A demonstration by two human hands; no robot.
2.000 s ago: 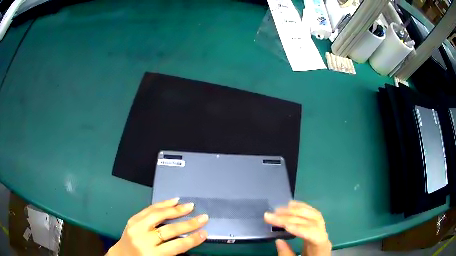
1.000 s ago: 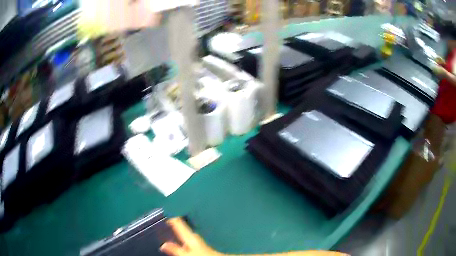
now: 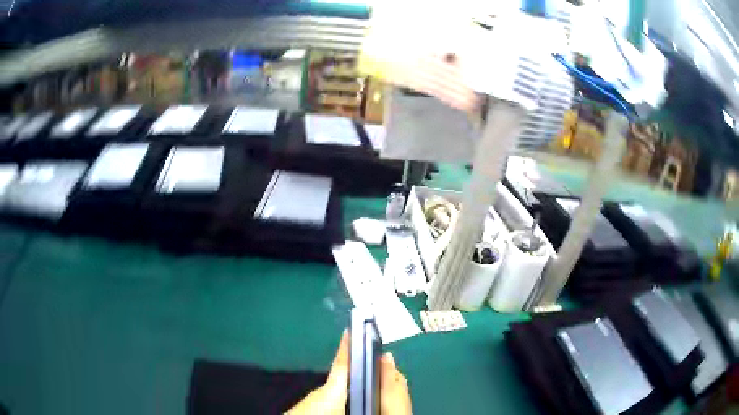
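A closed mini laptop (image 3: 365,365) is held on edge at the bottom centre, its thin side facing up and forward. My left hand (image 3: 328,397) is on its left side and my right hand (image 3: 395,391) is on its right side. Both hands are cut off by the lower edge of the picture. A black foam pad (image 3: 243,389) lies on the green bench to the left of the laptop, partly cut off. The picture is blurred.
Closed laptops (image 3: 296,197) lie on black foam stacks along the back left, and more (image 3: 606,366) lie at the right. A paper strip (image 3: 374,292), white tool cups (image 3: 519,271), a parts tray (image 3: 420,223) and metal posts (image 3: 478,203) stand ahead.
The view has swung right, then partly back left, and is raised. The laptop, flat with its bottom cover up two seconds ago, is now on edge between both hands.
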